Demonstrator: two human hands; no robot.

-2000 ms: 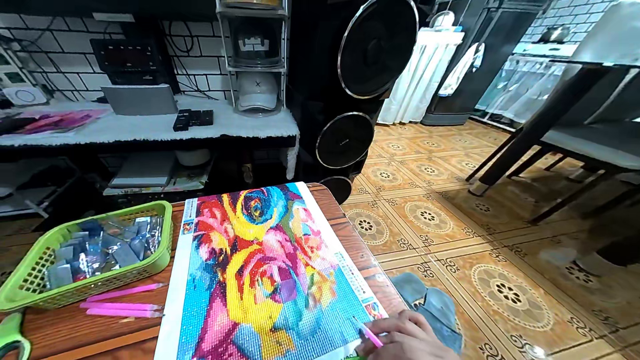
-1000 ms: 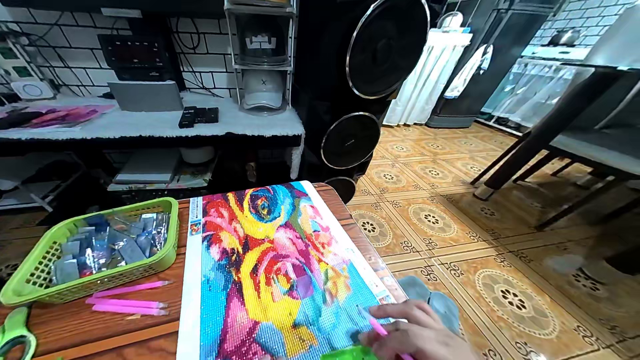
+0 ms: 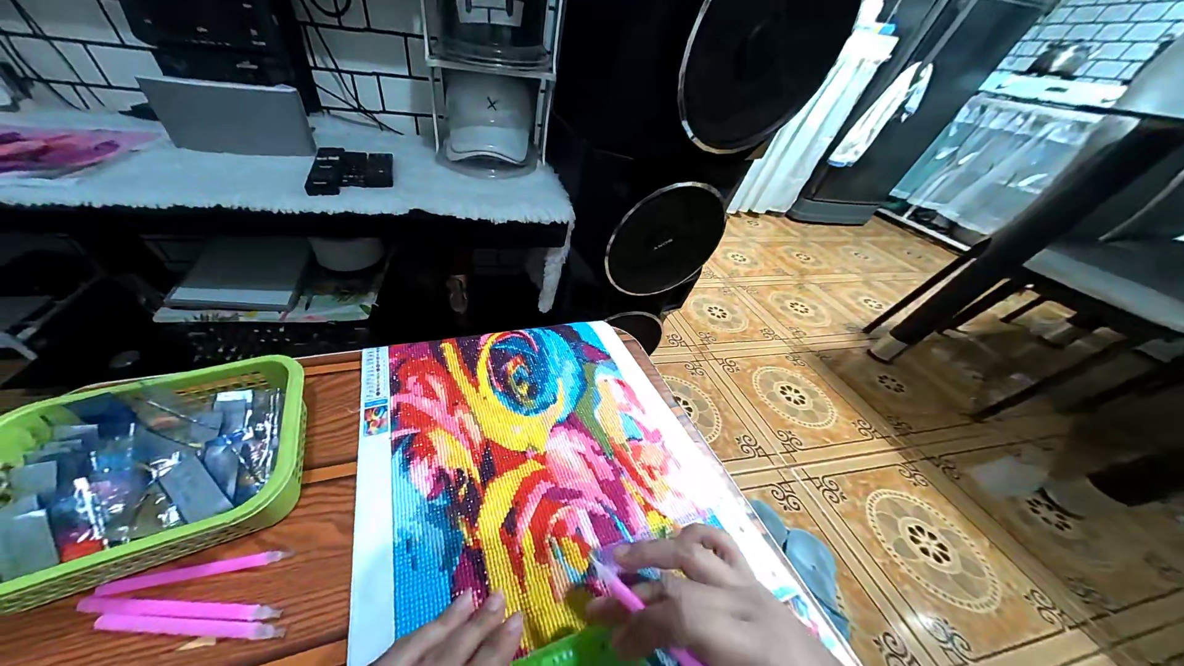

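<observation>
A diamond painting canvas [image 3: 518,462] of bright roses lies on the wooden table. My right hand [image 3: 708,606] holds a pink applicator pen [image 3: 622,588], its tip over the canvas's lower right part. Beneath that hand, a green tray [image 3: 578,647] shows in part at the bottom edge. The fingers of my left hand [image 3: 462,634] rest on the canvas's lower left, just left of the tray; the rest of that hand is out of view. Several more pink pens [image 3: 180,609] lie on the table, left of the canvas.
A green plastic basket [image 3: 294,435] with small bags stands on the table's left side. Behind is a shelf with a white furry cover [image 3: 462,196], bearing a cap [image 3: 488,120]. A black speaker [image 3: 592,166] stands beyond the table, slippers [image 3: 809,564] lie on the tiled floor at right.
My left hand has come into view on the canvas. My right hand with its pen has moved up and left over the canvas. The green tray shows more than it did two seconds ago.
</observation>
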